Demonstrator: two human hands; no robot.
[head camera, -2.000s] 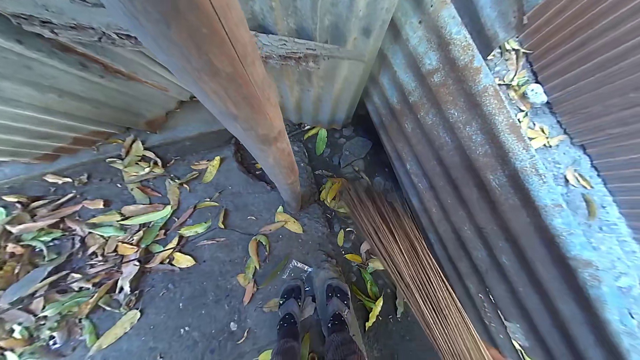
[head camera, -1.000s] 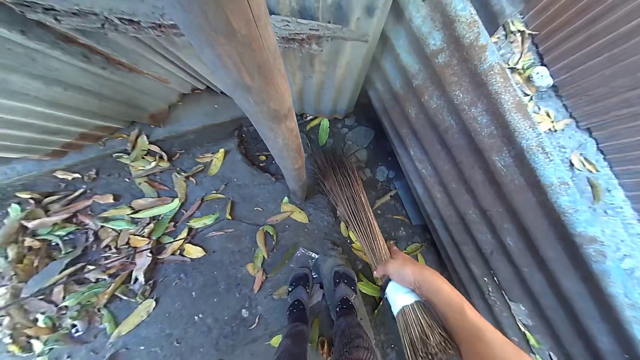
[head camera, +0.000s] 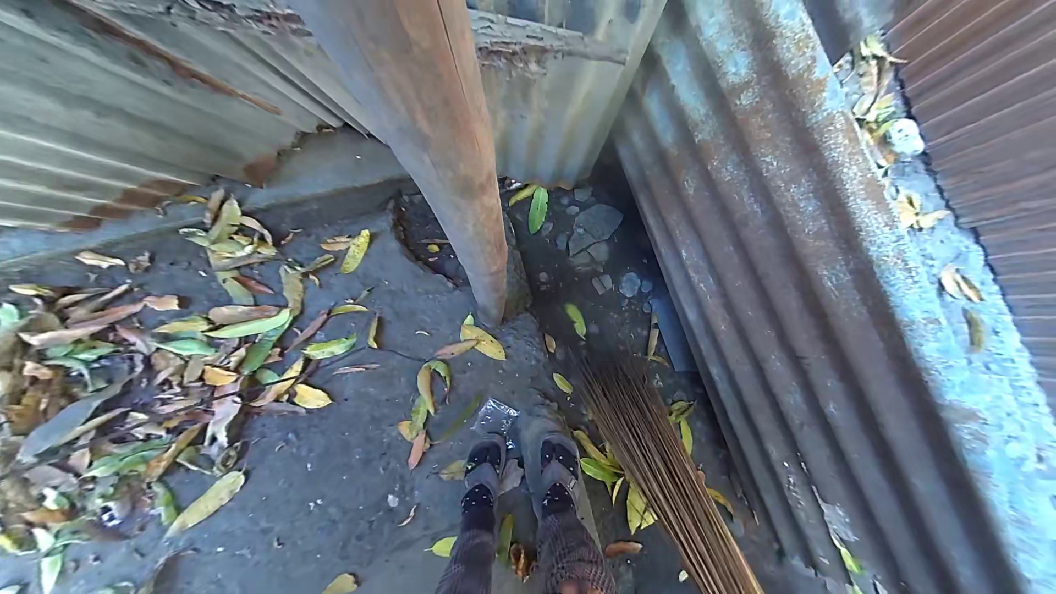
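A stick broom (head camera: 660, 462) of thin brown bristles reaches in from the bottom edge, right of my feet. Its tips touch or hover just over the dark ground strip beside the leaning metal sheet. Whatever holds its handle lies below the frame, so my right hand is out of view. A small patch of skin (head camera: 577, 586) shows at the bottom edge by my right leg; which part of me it is cannot be told. My left hand is not seen. Yellow and green leaves (head camera: 602, 462) lie beside the bristles, and a clear plastic wrapper (head camera: 496, 415) lies by my feet.
A wooden post (head camera: 462, 165) stands ahead of my feet. A rusty corrugated metal sheet (head camera: 767, 272) leans along the right, and another corrugated wall (head camera: 124, 124) runs at the upper left. A heap of fallen leaves (head camera: 148, 371) covers the left ground. Flat stones (head camera: 596, 227) lie in the far corner.
The broom and the right hand on it have moved back toward me; a second ago its tips were near the post's foot. That hand has left the view.
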